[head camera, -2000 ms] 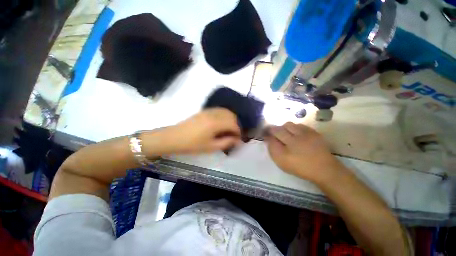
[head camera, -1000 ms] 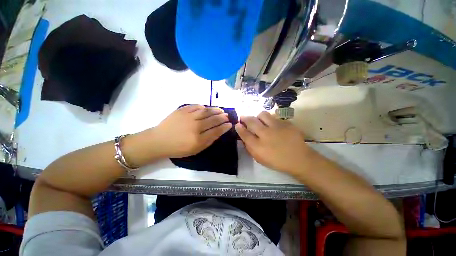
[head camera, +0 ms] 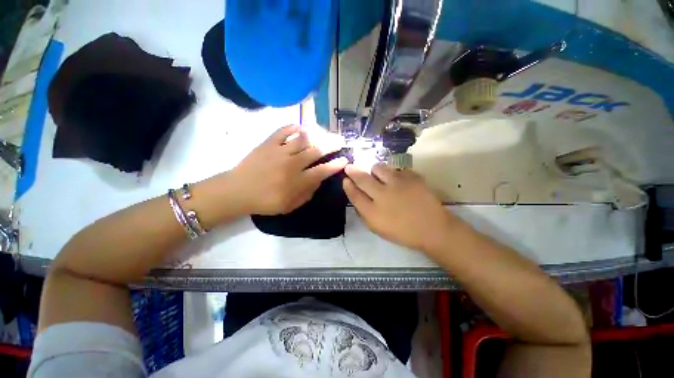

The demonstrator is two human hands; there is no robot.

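A black fabric piece lies flat on the white table at the sewing machine, its far edge at the brightly lit presser foot. My left hand lies on the fabric and presses it, fingertips beside the foot. My right hand is at the fabric's right edge, its fingertips close to my left ones. The fingers and the lamp glare hide the needle and the fabric's far edge.
A pile of brownish-black cut pieces lies at left beside blue tape. Another black piece lies partly behind the blue guard. The Jack machine head stands at right. A measuring tape runs along the front edge.
From a blurred position before the machine, the fabric was laid flat under both hands. In the last second, hands and fabric moved slightly away from me, towards the foot. The camera view also shifted.
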